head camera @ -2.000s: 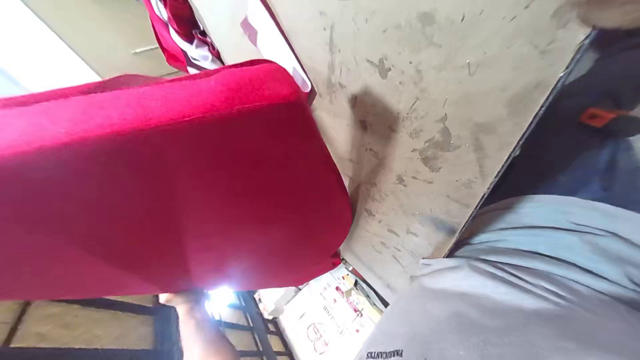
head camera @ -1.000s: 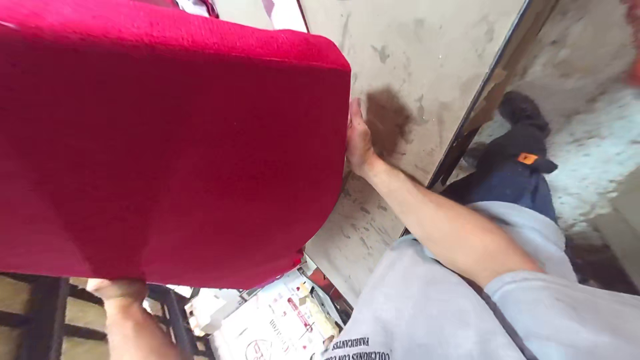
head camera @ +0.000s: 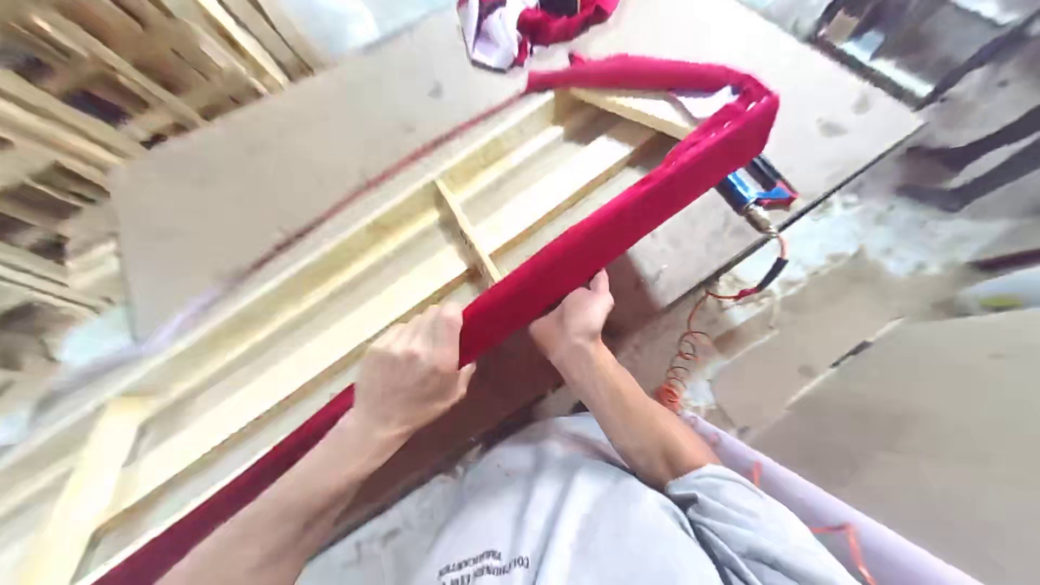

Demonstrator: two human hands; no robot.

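A long wooden frame (head camera: 467,231) with red fabric (head camera: 617,236) wrapped round its edges lies over the worktable, its open slatted side facing up. My left hand (head camera: 416,366) is closed over the near fabric-covered rail, fingers inside the frame. Farther along the same rail, my right hand (head camera: 575,317) grips it from below and outside; its fingers are partly hidden under the fabric. A blue air stapler (head camera: 743,191) lies on the table beside the frame's far right corner, joined to a coiled orange hose (head camera: 686,357).
The worktable (head camera: 284,138) extends behind the frame, with red and white fabric scraps (head camera: 520,28) at its back edge. Stacked wooden frames (head camera: 89,106) stand at upper left. A pale wrapped roll (head camera: 812,504) lies at lower right. A person's legs (head camera: 975,154) show at far right.
The red-covered piece has turned from its smooth fabric face to its open wooden side. Both hands now hold one near rail, whereas they were apart at its edges one second ago. The view has shifted.
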